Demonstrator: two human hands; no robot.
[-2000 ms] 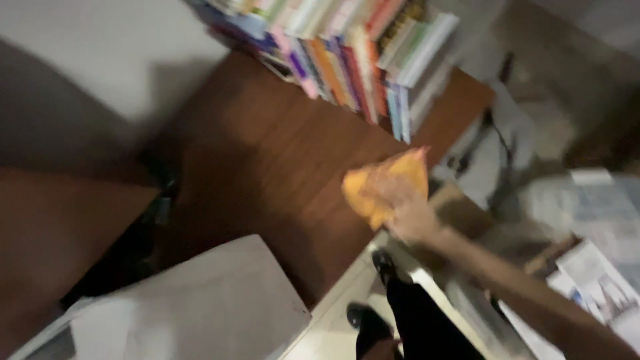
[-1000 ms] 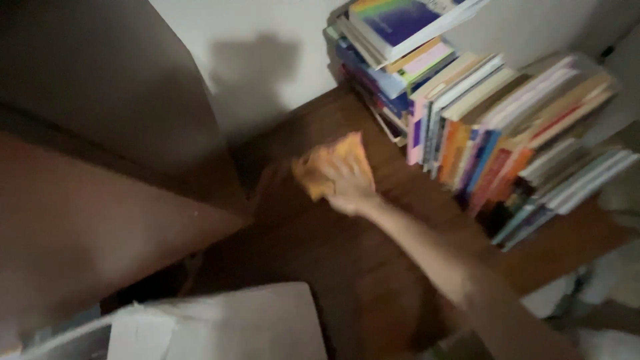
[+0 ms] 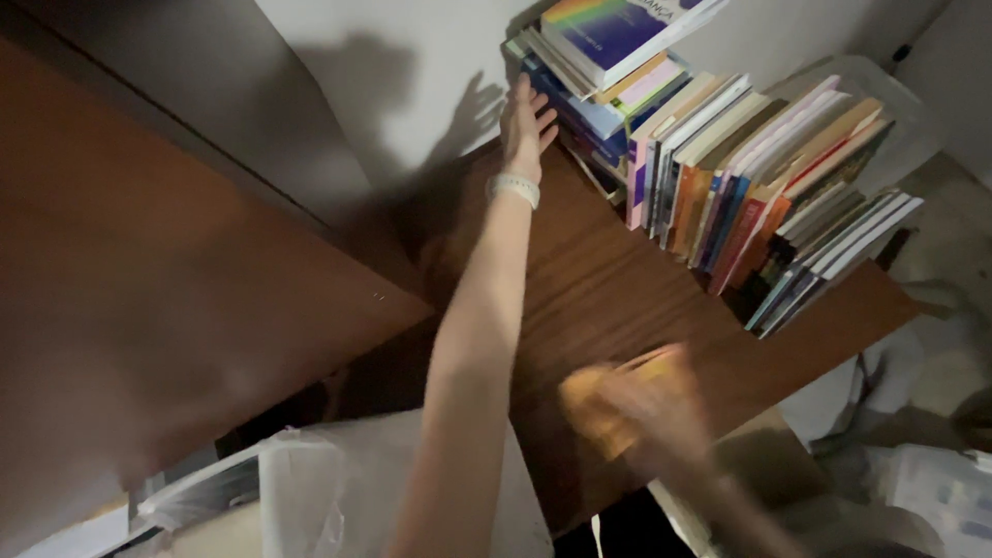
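Observation:
My left hand (image 3: 528,128), with a pale band on its wrist, reaches to the stack of books (image 3: 577,116) at the wall; its fingers are apart and lie against or just beside the stack's left side. Blurred by motion, my right hand (image 3: 655,411) presses an orange-yellow cloth (image 3: 601,399) on the brown wooden tabletop (image 3: 604,287), near its front edge. A row of upright books (image 3: 721,178) stands along the back of the tabletop, right of the stack.
A large brown wooden panel (image 3: 178,287) fills the left. At the bottom is a white box-like object (image 3: 380,473) with clear plastic. A translucent plastic container (image 3: 942,496) stands at the lower right, and another (image 3: 860,101) behind the books.
My left hand has come into view and reached the book stack. My right hand with the cloth has moved from near the wall toward the tabletop's front edge.

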